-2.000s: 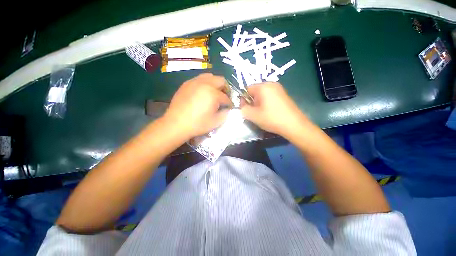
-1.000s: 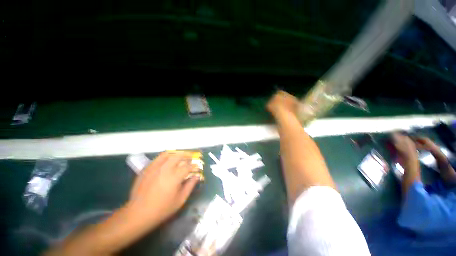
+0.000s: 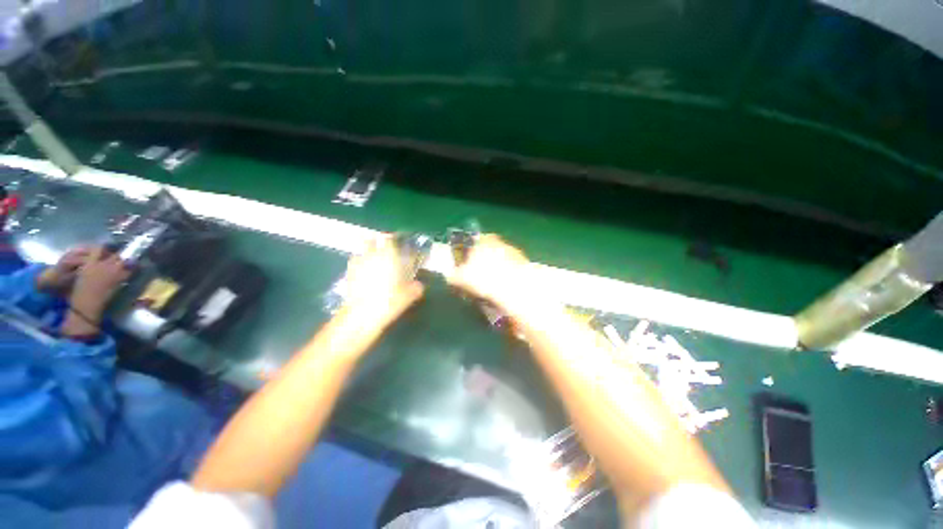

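My left hand [image 3: 377, 277] and my right hand [image 3: 494, 271] reach forward to the white rail, a short gap apart. A small dark, silvery piece [image 3: 416, 251] is at my left fingertips. A small dark unit [image 3: 461, 244] is at my right fingertips. Both are blurred, so their type and whether they are joined cannot be told. A silvery module or sheet with orange marks [image 3: 571, 470] lies at the bench's near edge, partly behind my right forearm.
White strips [image 3: 672, 364] lie heaped right of my right forearm, and a black phone [image 3: 789, 457] farther right. A phone unit [image 3: 360, 185] is on the conveyor beyond the white rail [image 3: 279, 219]. A yellowish wrapped post [image 3: 863, 300] stands right. A blue-clad person [image 3: 78, 413] works at left.
The view has swung left. My right hand has come back from over the conveyor to the rail. My left hand has moved from the orange strips to the rail beside it.
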